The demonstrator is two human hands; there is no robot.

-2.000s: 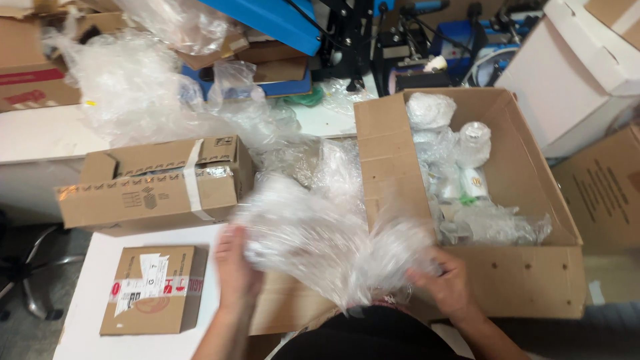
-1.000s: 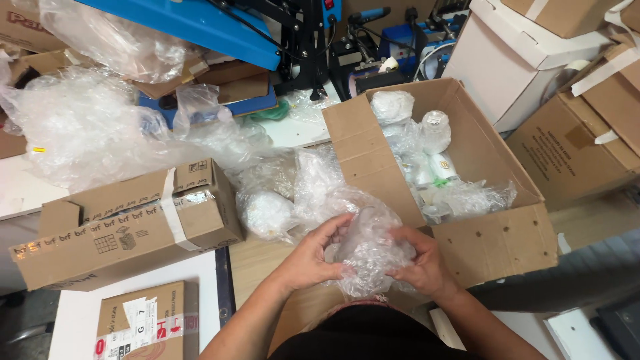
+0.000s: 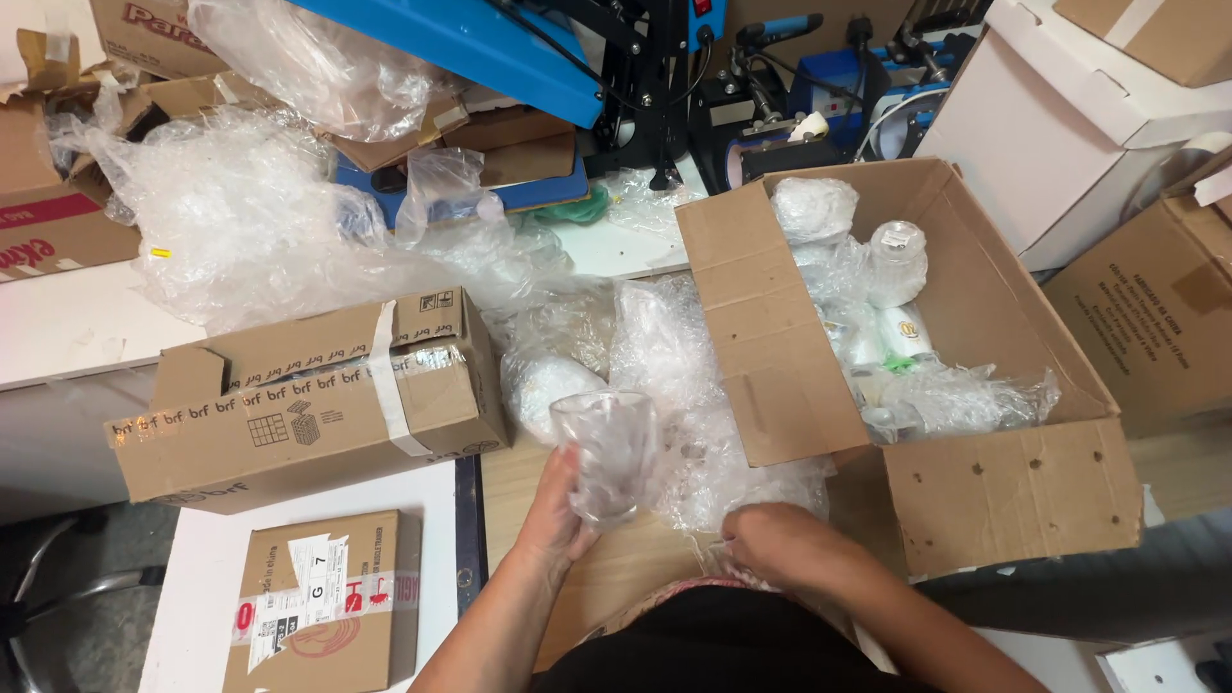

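Observation:
My left hand (image 3: 563,505) grips a clear glass cup (image 3: 608,457), its open rim pointing up and away from me. To its right, my right hand (image 3: 775,544) is closed on the near edge of a sheet of bubble wrap (image 3: 717,462) that lies over the wooden tabletop; its fingertips are partly hidden. Beyond the cup lie more crumpled clear wrap and a wrapped bundle (image 3: 553,390). At the right stands an open cardboard box (image 3: 1001,289) holding several wrapped items, a wrapped glass (image 3: 897,252) and a white printed cup (image 3: 905,332).
A taped long cardboard box (image 3: 318,409) and a small flat parcel (image 3: 385,597) lie at the left. Behind is a heap of plastic wrap (image 3: 241,212) beside a blue and black press (image 3: 520,48). A flap of the open box (image 3: 770,327) reaches toward my hands. White boxes stand at the back right.
One second ago both hands were together on the bubble wrap. Now they are apart: the left holds a bare glass cup, and the wrap lies on the table under the right.

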